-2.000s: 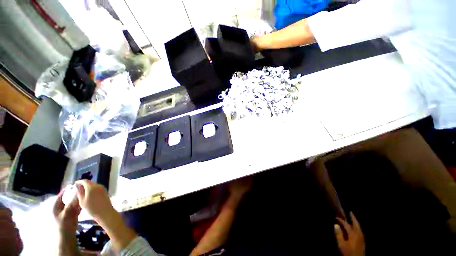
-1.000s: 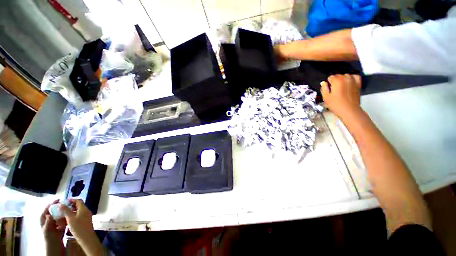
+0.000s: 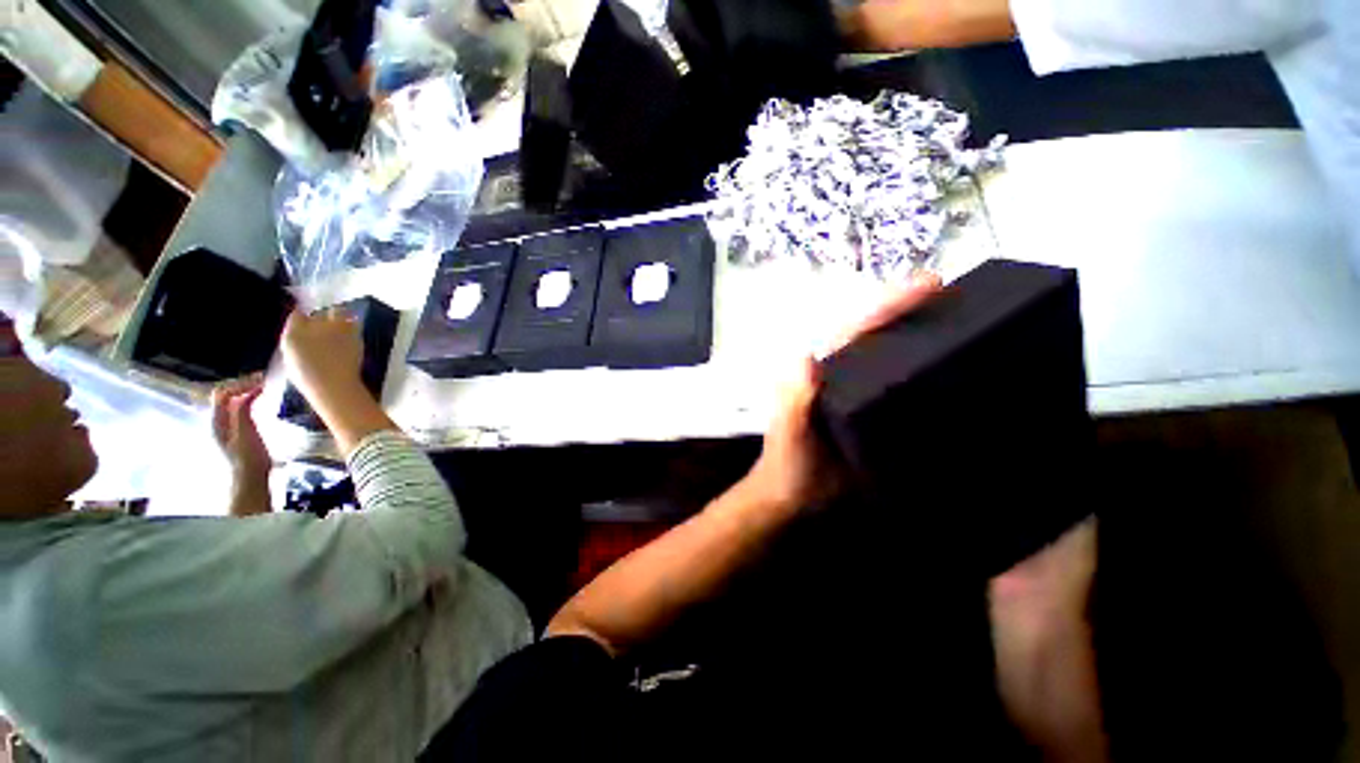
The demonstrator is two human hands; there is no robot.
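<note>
A large black box (image 3: 955,403) is held up in front of me, over the table's front edge. My left hand (image 3: 813,425) grips its left side, with fingers along the top. My right hand (image 3: 1044,574) is at its lower right corner, partly hidden by the box. The box's inside does not show. Three black insert trays with white devices (image 3: 555,291) lie side by side on the table. The white cable pile (image 3: 858,179) lies behind the held box.
A neighbour in a grey-green shirt (image 3: 224,626) works at left over a black box (image 3: 381,340). An open black box (image 3: 216,316) and clear plastic bags (image 3: 381,194) are near them. Black boxes (image 3: 627,105) stand at the back. Another person's arm (image 3: 932,21) reaches in from the right.
My right hand has come back from behind the cable pile to the front. Both my hands now hold a black box. The neighbour's hand has moved onto the box beside them. The view has shifted.
</note>
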